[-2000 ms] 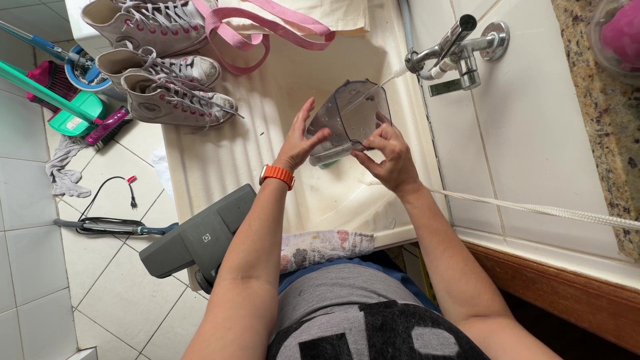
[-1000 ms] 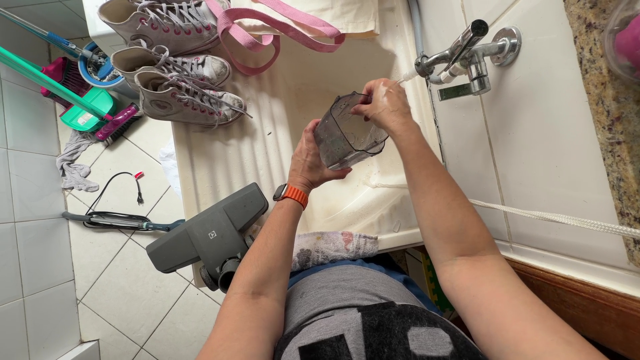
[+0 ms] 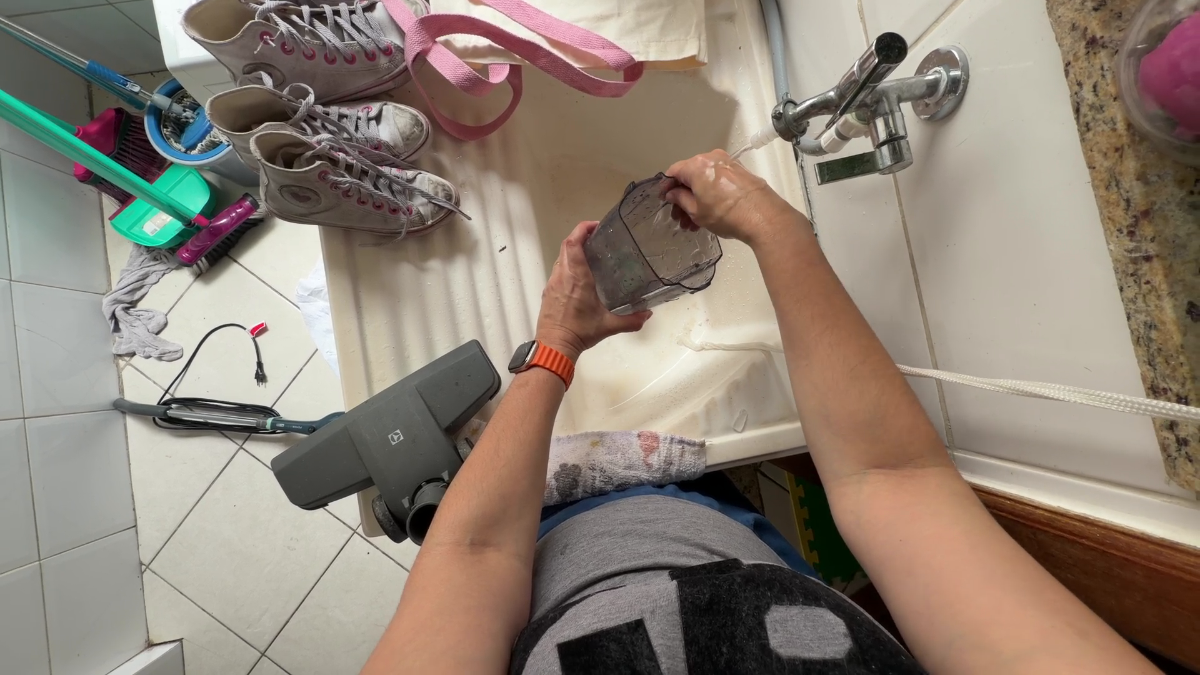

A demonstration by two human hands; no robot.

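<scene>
A clear grey plastic container (image 3: 637,253), wet and tilted with its mouth toward the wall, is held over the sink basin (image 3: 600,375). My left hand (image 3: 583,298) grips its base and side, thumb beneath. My right hand (image 3: 717,199) is at the rim, with fingers curled inside the mouth; whether they pinch the wall is hard to tell. Water runs from the chrome tap (image 3: 877,103) onto the back of my right hand.
Dirty high-top sneakers (image 3: 347,187) and a pink strap (image 3: 469,80) lie on the sink's ribbed side. A grey vacuum floor head (image 3: 389,431) sits near my left forearm. A white rope (image 3: 1031,386) crosses at right. Brooms and a green dustpan (image 3: 164,206) stand at far left.
Two seconds ago the container was held between both hands, lower beside the tap stream. My right hand has since moved up to its rim, into the water, and my left hand holds the base.
</scene>
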